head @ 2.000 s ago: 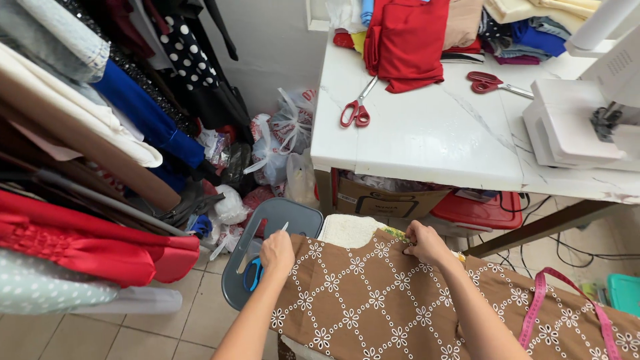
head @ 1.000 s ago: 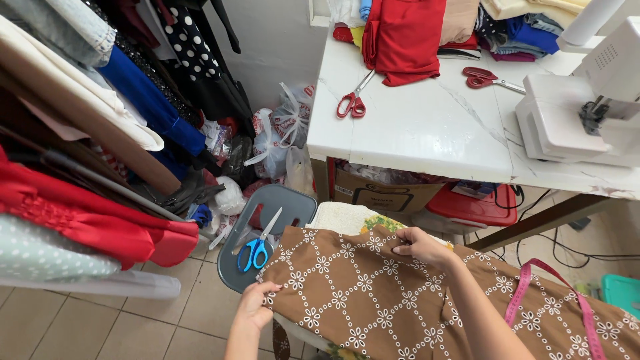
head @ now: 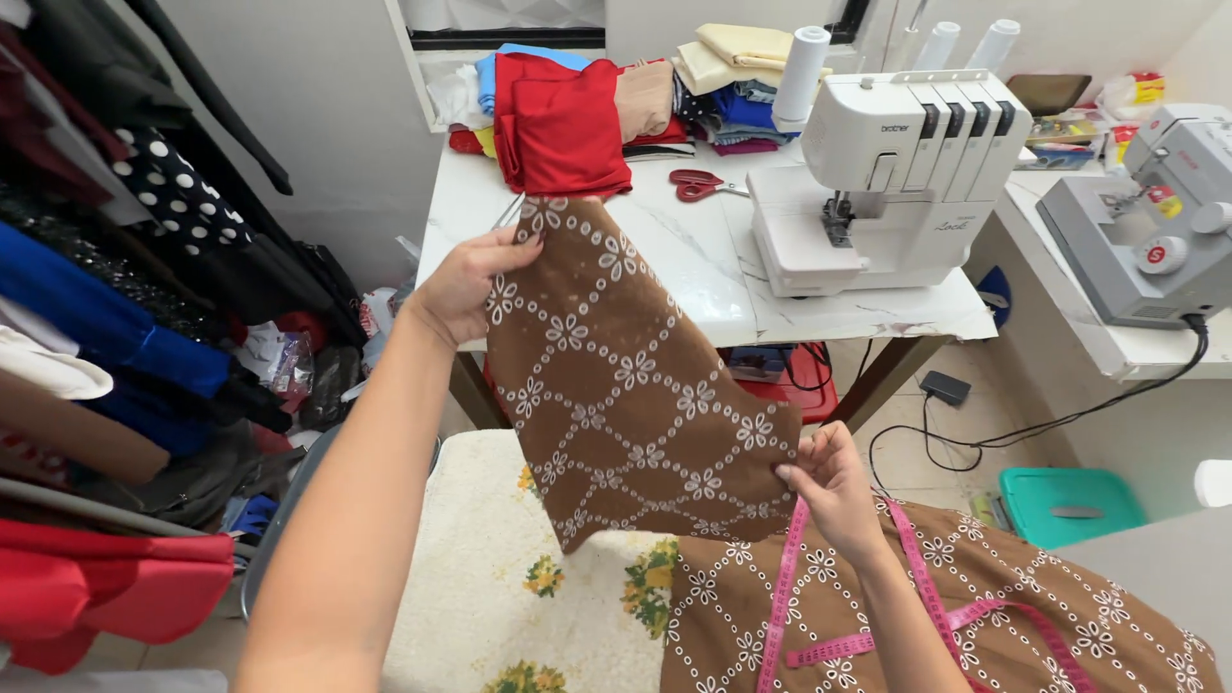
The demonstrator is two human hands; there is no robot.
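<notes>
My left hand [head: 476,279] pinches the upper left edge of a cut piece of brown fabric [head: 616,385] with white eyelet flowers. The piece's lower right corner is held between the fingers and thumb of my right hand [head: 833,481]. It hangs between both hands, over a padded surface covered in floral cloth [head: 481,568]. More of the same brown fabric [head: 1039,587] lies below and right of my right hand, with a pink tape measure [head: 924,568] looped over it. Only the blade tips of one pair of scissors show, behind the piece.
A white marble-patterned table [head: 712,298] holds a white serger [head: 895,183], red-handled scissors [head: 698,185] and folded red cloth [head: 568,125]. A grey sewing machine [head: 1145,221] stands at the right. Garments hang at the left. Cables [head: 1049,423] and a teal container [head: 1073,505] are at the lower right.
The brown piece has been lifted off the padded surface, up in front of the table. My left hand has moved up with its edge. The view has swung upward and right.
</notes>
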